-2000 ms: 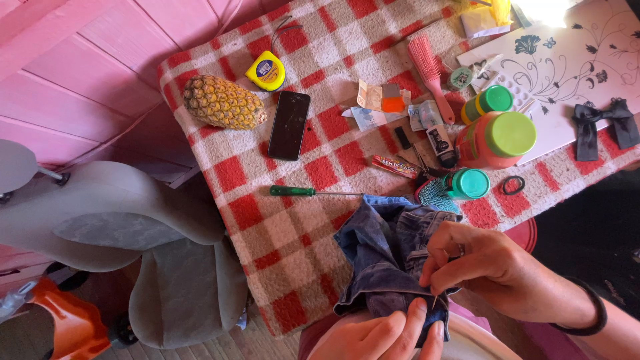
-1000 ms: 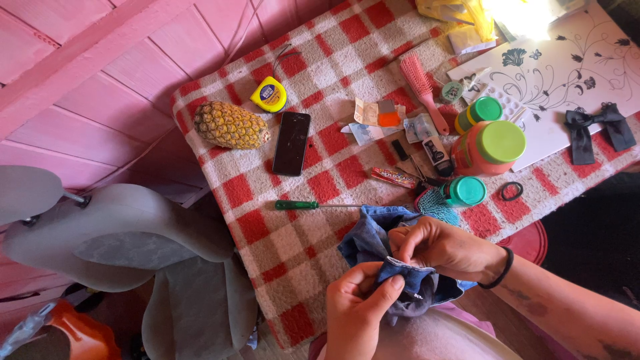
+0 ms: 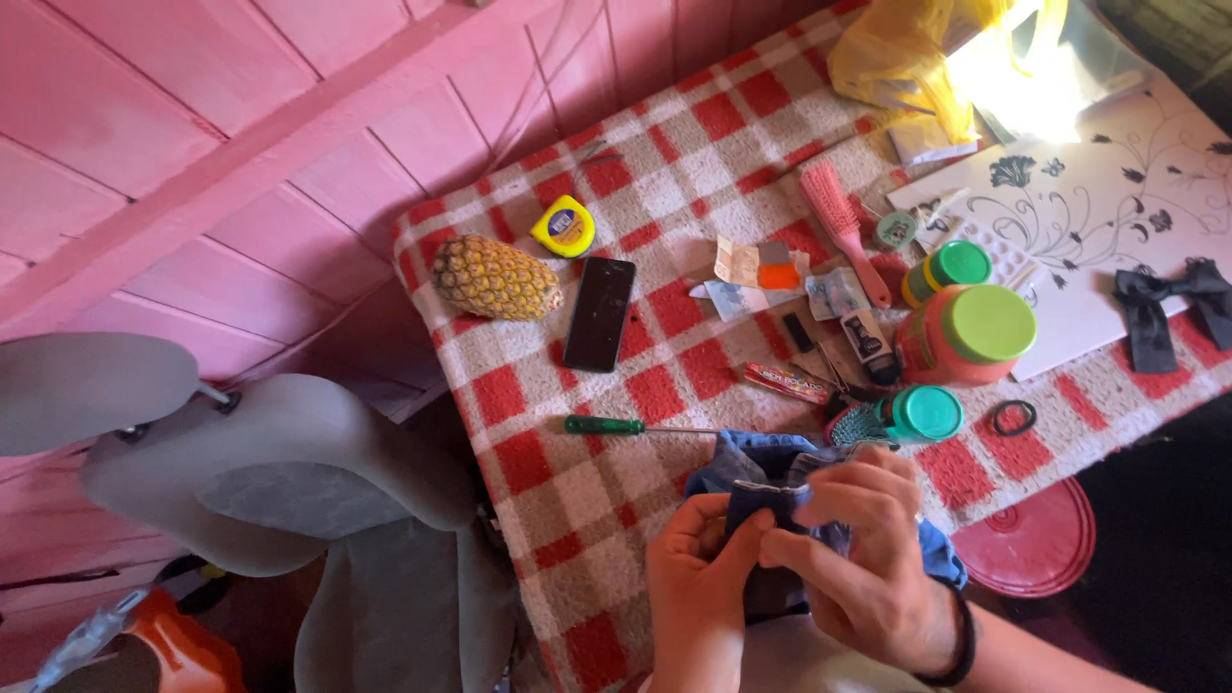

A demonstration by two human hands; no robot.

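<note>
Blue denim cloth (image 3: 736, 467) lies bunched at the table's front edge, partly covered by my hands. My left hand (image 3: 701, 568) pinches a folded denim edge with pale stitching between thumb and fingers. Close beside it, on the right, my right hand (image 3: 861, 558) is raised with bent fingers, its thumb and index fingertip near the fold; whether it holds a needle or thread cannot be told. A dark band circles the right wrist. Just behind the denim, a screwdriver with a green handle (image 3: 604, 424) points its shaft toward the cloth.
On the checkered tablecloth (image 3: 520, 457) are a pineapple (image 3: 496, 278), tape measure (image 3: 563, 227), smartphone (image 3: 599, 314), banknotes (image 3: 746, 298), pink hairbrush (image 3: 847, 231), lidded jars (image 3: 967, 337) and a black bow (image 3: 1172, 308). A grey office chair (image 3: 385, 577) stands left; a red round lid (image 3: 1030, 539) is at lower right.
Both hands have lifted the denim edge from its lower position of two seconds ago. The right hand has shifted from touching the cloth to beside the fold, fingers raised. The view has tilted.
</note>
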